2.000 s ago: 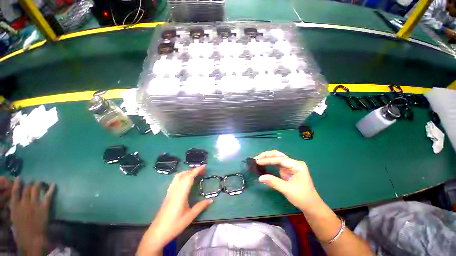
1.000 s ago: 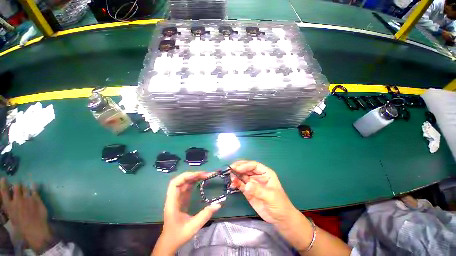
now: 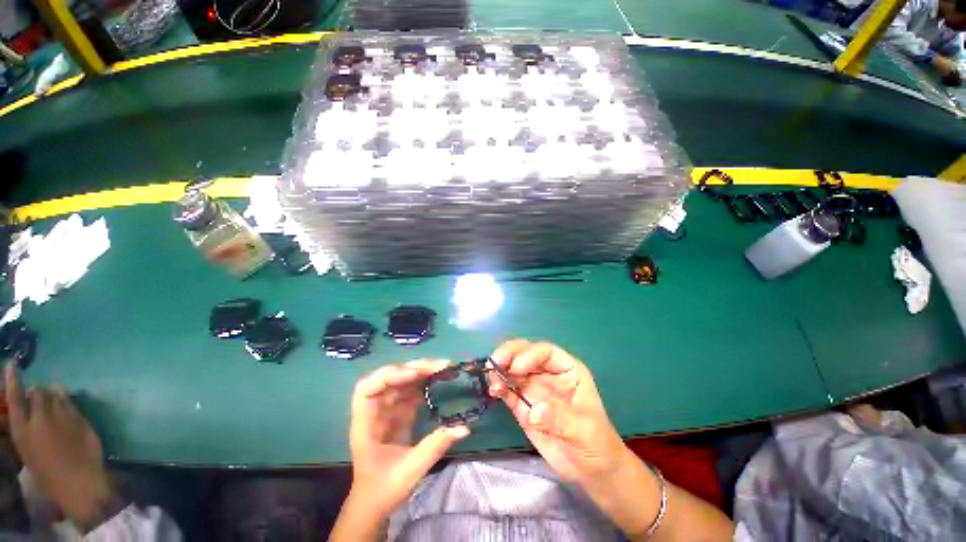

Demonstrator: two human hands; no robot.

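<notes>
My left hand holds a thin black case frame by its top and bottom edges; the green mat shows through it. My right hand is at the frame's right side and pinches a thin dark piece, seen edge-on, between thumb and fingers. Whether this piece touches the frame is not clear. Several solid dark watch heads lie on the mat left of the hands, one of them nearest the light spot.
A tall stack of clear blister trays stands ahead, with tweezers before it. A small module lies right. Bottles stand tilted at left and right. Another person's hand is at far left.
Two frames lay between my hands at first; now my left hand holds one up. My right hand has moved left to it. Over the last second the dark piece has tilted outward from the frame.
</notes>
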